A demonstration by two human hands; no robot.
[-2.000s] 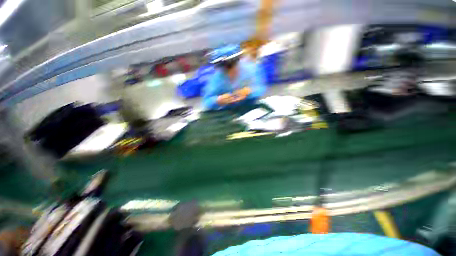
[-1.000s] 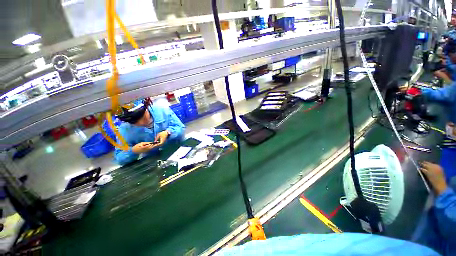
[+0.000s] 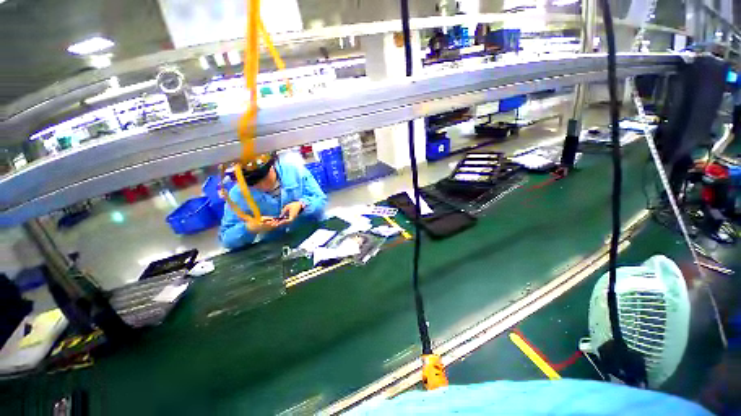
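Note:
Neither of my hands is in the picture. A blue shape, a cap brim or clothing, fills the bottom edge. The electric screwdriver (image 3: 434,371) hangs on a black cord near the bottom centre; its orange grip shows and its lower part is hidden behind the blue shape. The pale green desk fan (image 3: 647,322) stands at the right, with a small black box (image 3: 621,360) on a cord in front of it. Yellow marking tape (image 3: 535,354) lies on the bench left of the fan.
A person in blue (image 3: 275,203) works across the bench (image 3: 487,258). Clear bags and white sheets (image 3: 340,244), a black foam tray (image 3: 445,223) and stacked black trays (image 3: 479,168) lie on the far side. A metal rail (image 3: 325,109) and an orange cord (image 3: 250,106) cross above.
Since the blurred first frame, the view has swung right, bringing the fan in. Since one second ago, the scene has shifted rightward in the picture, and the neighbour's hand at right has left view.

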